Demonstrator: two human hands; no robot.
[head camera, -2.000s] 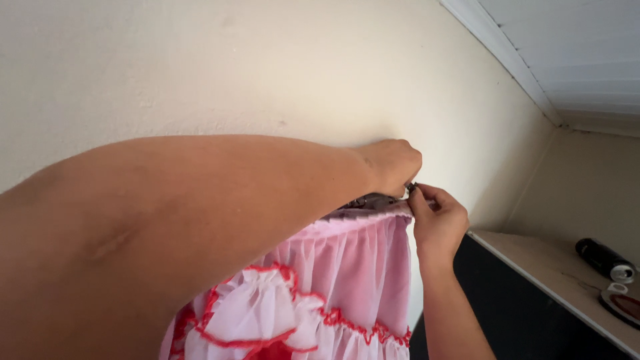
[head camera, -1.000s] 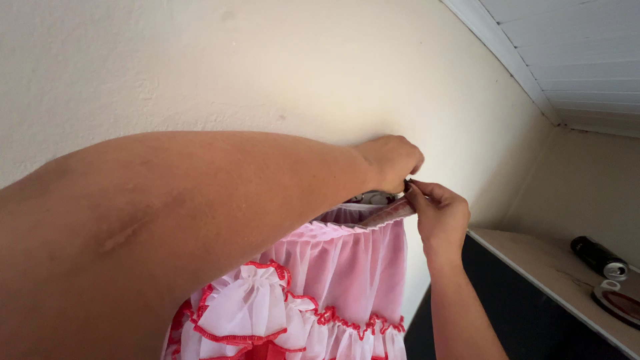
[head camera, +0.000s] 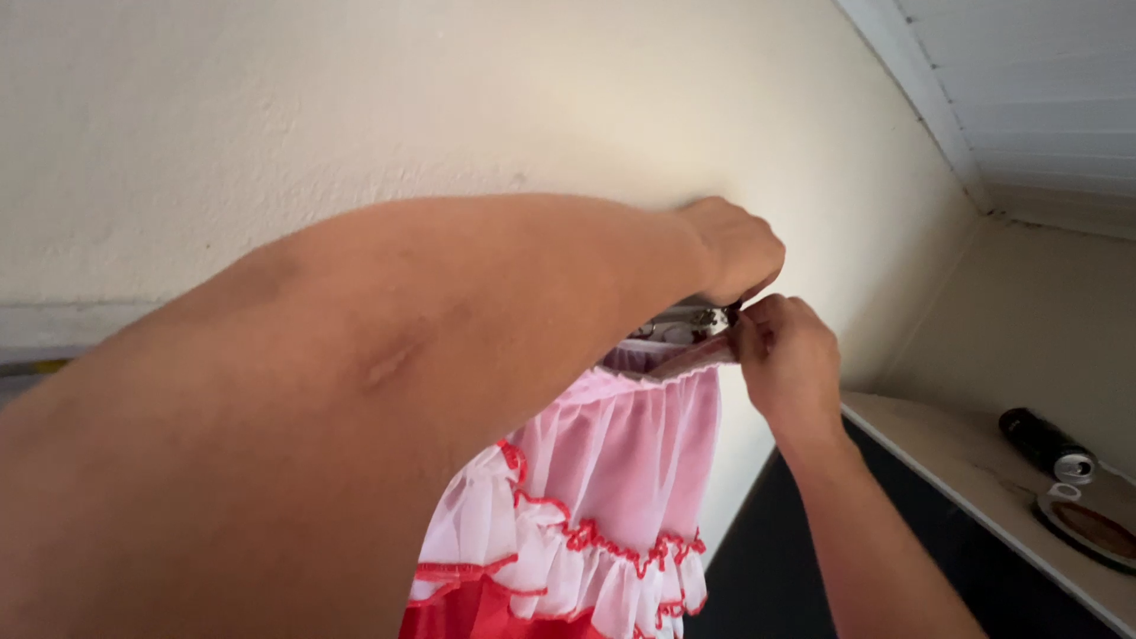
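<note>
A pink sheer skirt (head camera: 621, 453) with white ruffles edged in red hangs against the wall. From the left my forearm crosses the view, and my left hand (head camera: 737, 248) is curled above the right end of the waistband; its fingertips are largely hidden. Just below it, my right hand (head camera: 790, 355) pinches the corner of the pink waistband (head camera: 683, 368) between thumb and fingers. Small metal parts (head camera: 710, 318), perhaps of a hanger clip, show between the hands. Behind my left forearm, the left part of the waistband is out of sight.
A cream wall (head camera: 497, 98) stands close behind the skirt and hands. At the lower right, a ledge (head camera: 941, 426) over a dark panel holds a black drink can (head camera: 1047, 444) and a dark-rimmed round object (head camera: 1092, 528). A white panelled ceiling (head camera: 1047, 98) slopes above.
The waistband's top gapes wider than two seconds ago, showing more of the inside and the metal parts. Both hands stay close together at its right end.
</note>
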